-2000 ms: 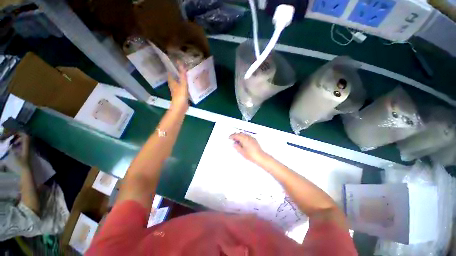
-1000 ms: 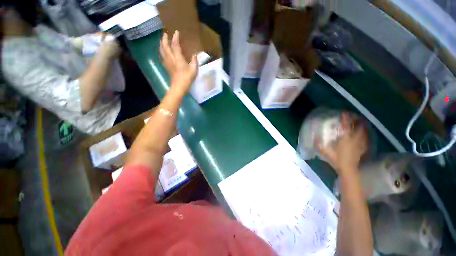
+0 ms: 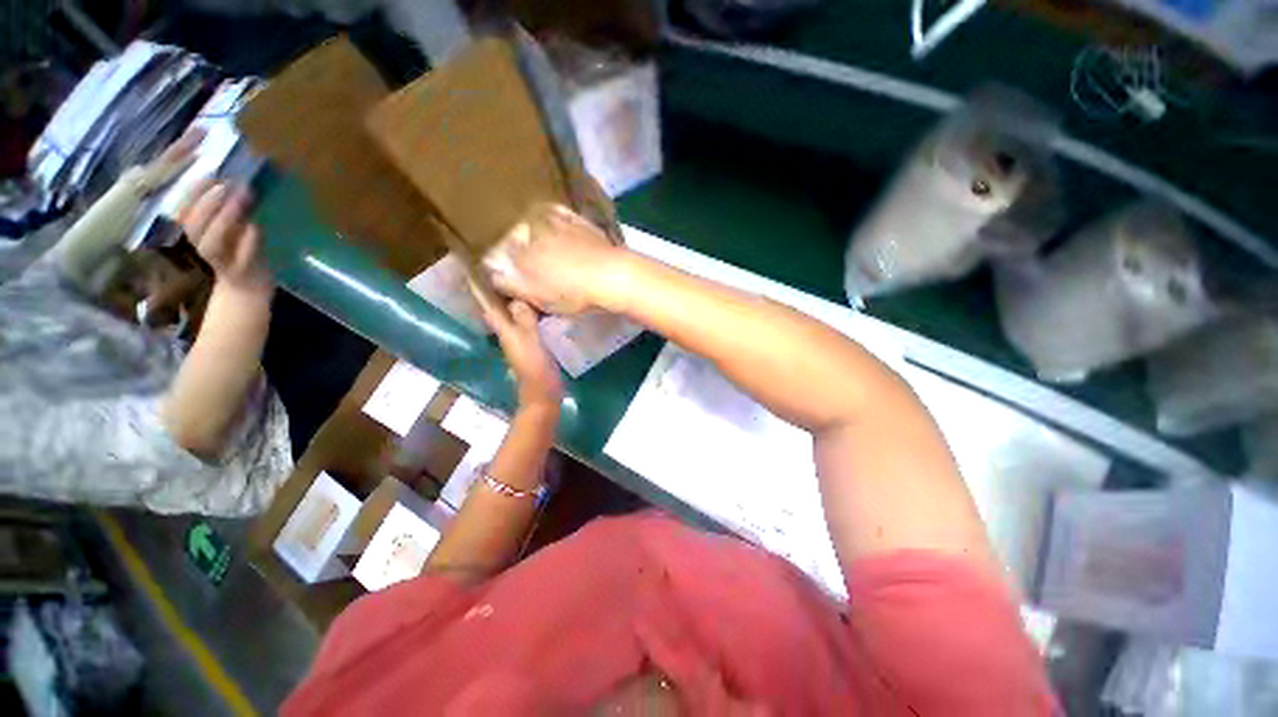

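An upright gift box (image 3: 592, 343) stands at the near edge of the bench, its tall brown flaps (image 3: 470, 133) raised. My left hand (image 3: 526, 350) grips the box's near side. My right hand (image 3: 561, 259) is at the open top with its fingers bent down and partly hidden. Something shiny, like clear film, shows around it, but I cannot tell whether it holds a thing. Bagged cream product units (image 3: 953, 189) lie on the far green strip to the right. A white leaflet stack (image 3: 729, 448) lies right of the box.
A master carton (image 3: 315, 595) with white boxes is below the bench at left. Another person's hands (image 3: 224, 231) hold papers at left. A white gift box (image 3: 617, 126) stands behind mine. A lying box (image 3: 1132, 560) and plastic bags (image 3: 1191, 686) are at right.
My right hand has moved from a bagged unit to the top of the gift box. My left hand has come down onto the box. The view has turned.
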